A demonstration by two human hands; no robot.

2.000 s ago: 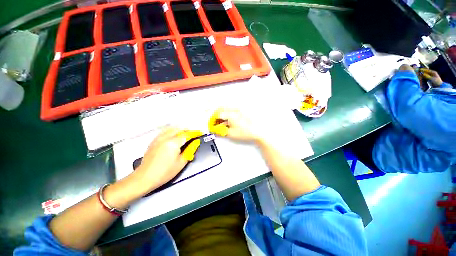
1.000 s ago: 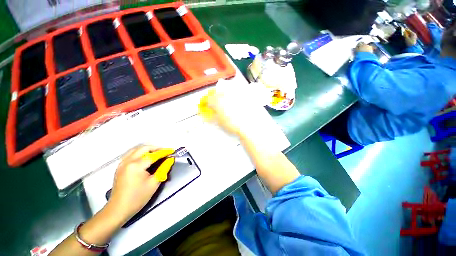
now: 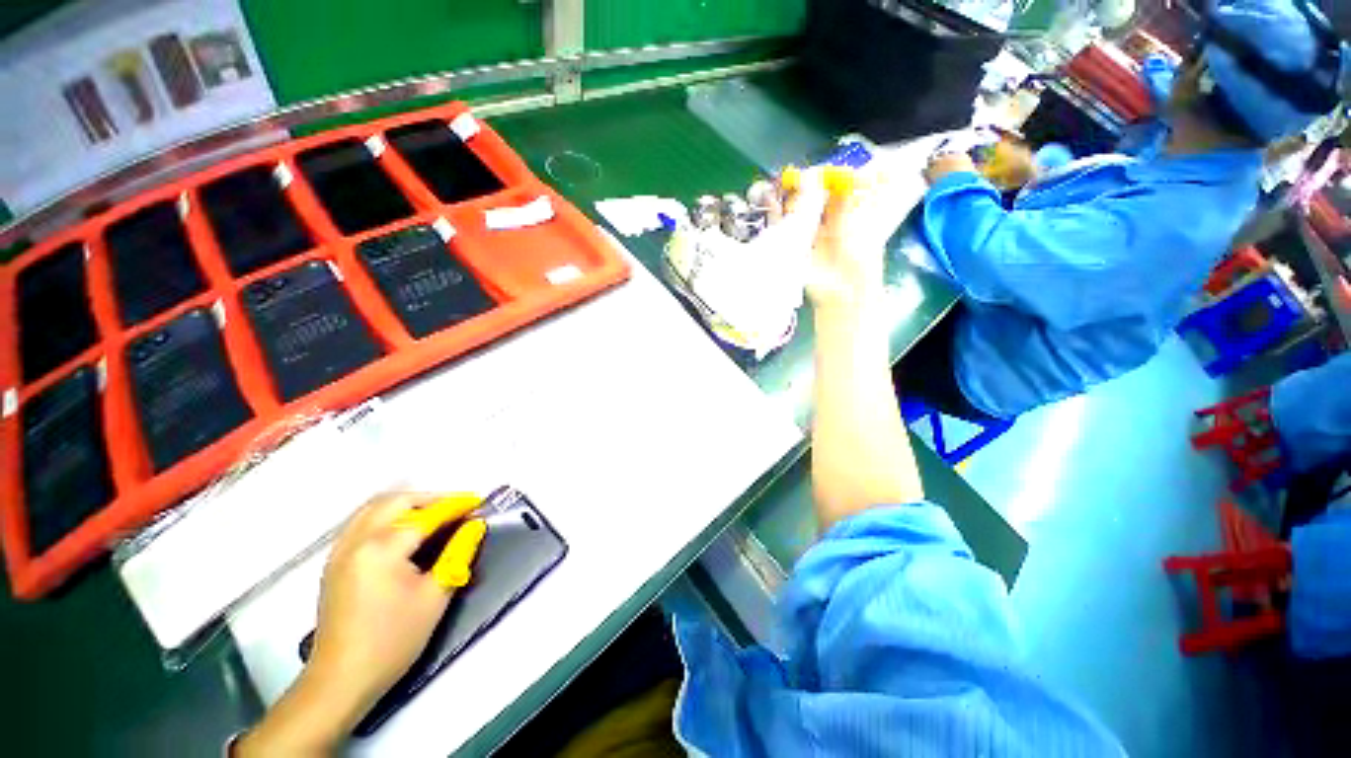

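A smartphone [image 3: 504,575] with a greyish face and dark rim lies slanted on the white work mat [image 3: 667,407]. My left hand [image 3: 378,600], with yellow finger cots, holds its upper left edge beside a small whitish label [image 3: 507,501] and covers part of the phone. My right hand [image 3: 840,237] is stretched out to the far right, beyond the jars and away from the phone. Its yellow-capped fingertips are apart and nothing shows in them, though glare washes out the hand.
A red-orange foam tray [image 3: 348,388] with several dark phones stands at upper left. A long whitish film pack [image 3: 245,555] lies between tray and phone. A waste bag [image 3: 748,296] and metal-topped jars [image 3: 726,215] stand right of the mat. A blue-coated worker [image 3: 1067,274] sits further right.
My right hand has moved from above the mat out to the far right, past the jars. My left hand stays at the phone. The view has swung right and up.
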